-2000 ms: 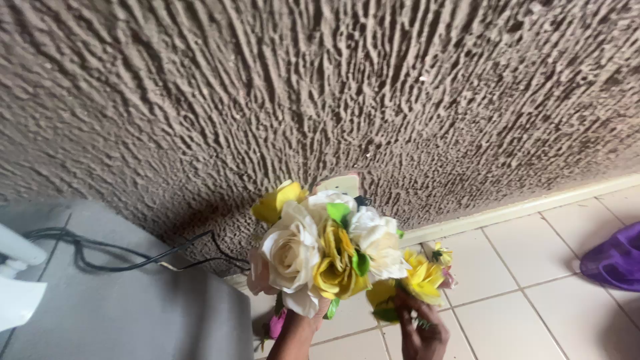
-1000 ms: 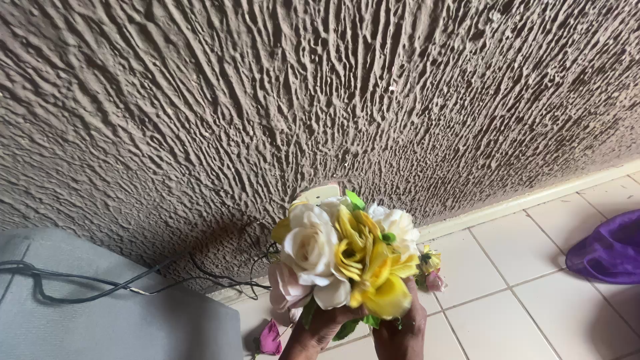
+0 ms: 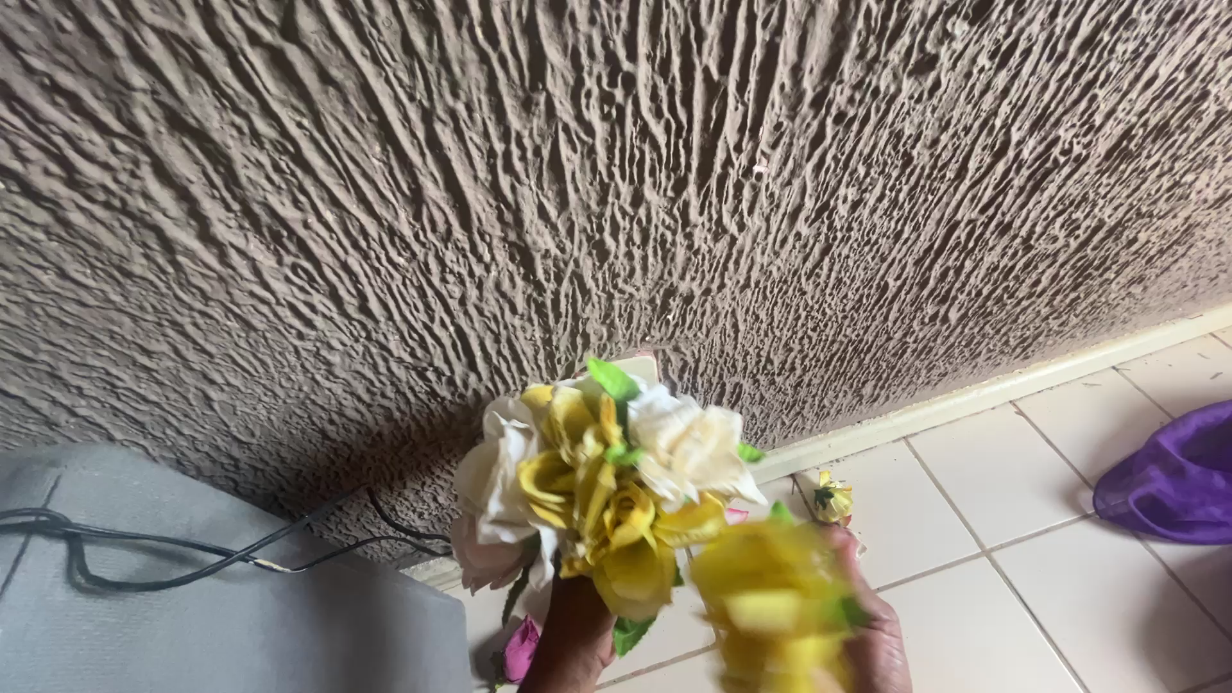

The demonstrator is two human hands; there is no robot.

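Observation:
My left hand (image 3: pixel 577 630) is closed around the stems of a bouquet of artificial flowers (image 3: pixel 597 481), its fingers mostly hidden beneath the blooms. White and yellow roses with green leaves make up the bunch. To the right of it, my right hand (image 3: pixel 871 616) holds a yellow artificial flower (image 3: pixel 775 597), blurred by motion, low in the view. A small yellow flower head (image 3: pixel 833 498) lies on the floor beyond my right hand. On the tiles left of my left wrist is a magenta flower (image 3: pixel 521 650).
A rough textured wall (image 3: pixel 616 212) rises in front, with a partly covered socket plate (image 3: pixel 635 366) behind the bouquet. Black cables (image 3: pixel 221 558) cross a grey surface (image 3: pixel 318 626) at the left. Purple fabric (image 3: pixel 1174 476) rests on the tiled floor at the right.
A second ago both hands were together under the bouquet; now my right hand is apart to the right with a yellow flower. The bouquet in my left hand has turned.

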